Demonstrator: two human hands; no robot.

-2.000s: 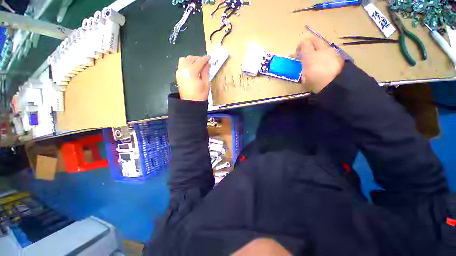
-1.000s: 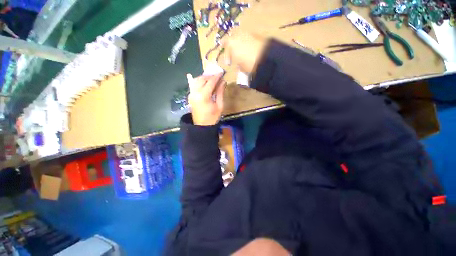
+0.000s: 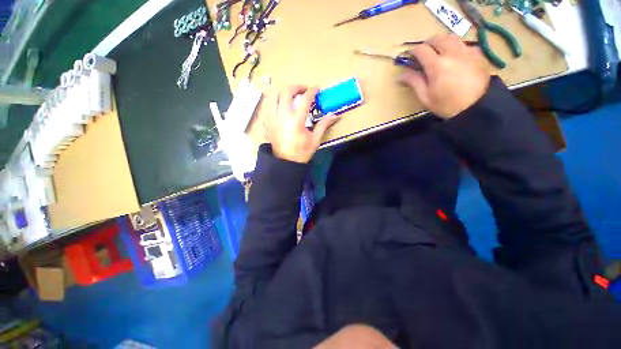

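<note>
My left hand [image 3: 294, 128] holds a device part with a bright blue rectangular part [image 3: 338, 97] at its right end, low over the cardboard bench top near the front edge. The fingers hide most of its left end. My right hand [image 3: 449, 73] is on a small screwdriver [image 3: 407, 61] lying to the right, with its thin shaft pointing left; its fingers are around the handle. White cover parts [image 3: 243, 107] lie left of my left hand, at the edge of the dark mat.
A blue pen-like tool [image 3: 387, 7], a labelled white packet [image 3: 448, 15] and green-handled pliers [image 3: 500, 44] lie at the back right. Wired components [image 3: 253, 26] lie at the top. White units [image 3: 100, 82] stand in a row at left. Blue crates [image 3: 192, 228] are below.
My right hand has moved from the wired components at the top back right to the screwdriver. My left hand now holds the part with the blue rectangle. The view has shifted.
</note>
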